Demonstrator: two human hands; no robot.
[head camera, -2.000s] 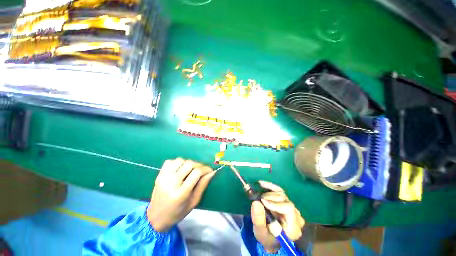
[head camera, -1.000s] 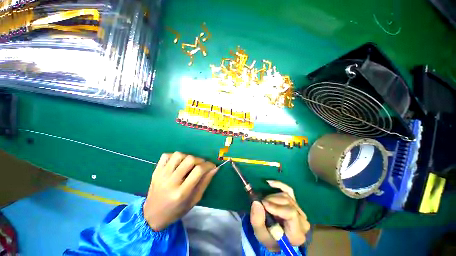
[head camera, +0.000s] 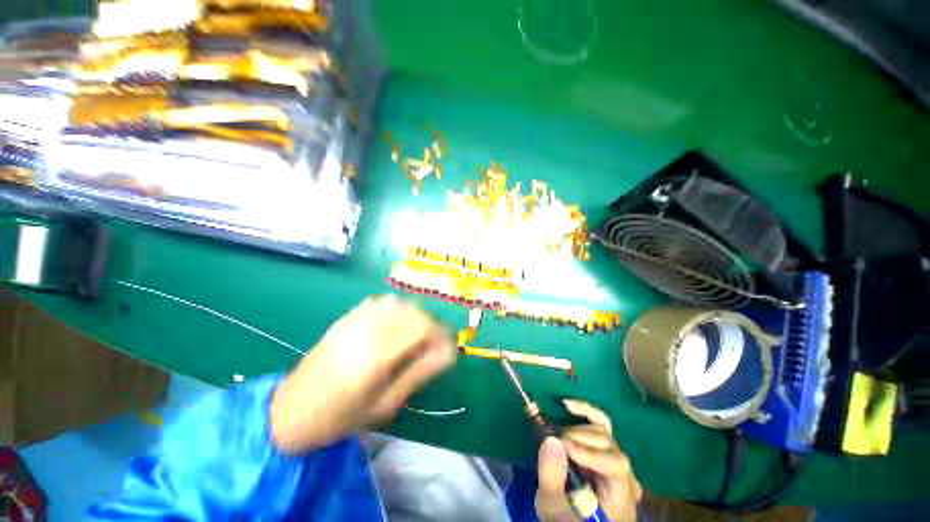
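Observation:
A thin orange-gold flex cable (head camera: 525, 358) lies crosswise on the green bench, with a short flex piece (head camera: 469, 331) at its left end. My right hand (head camera: 591, 464) is shut on the soldering iron (head camera: 530, 406), whose tip is at the cable's left part; contact is unclear. My left hand (head camera: 357, 372) is blurred, fingers curled, left of the joint. The solder wire (head camera: 209, 308) runs from the left to my left hand, and its end shows below the fingers. Whether the fingers grip the wire or a flex piece is hidden.
A row of flex cables (head camera: 454, 277) and a heap of flex pieces (head camera: 495, 194) lie beyond under glare. Stacked blister trays (head camera: 204, 216) stand at upper left, a solder spool (head camera: 61, 255) below them. Right are the fume fan (head camera: 678, 260), tape roll (head camera: 653, 357), blue station (head camera: 806, 357) and yellow sponge (head camera: 870, 413).
My left hand has moved away from the joint, and the solder wire's end now shows below it. The iron tip sits farther right along the cable. The view has shifted.

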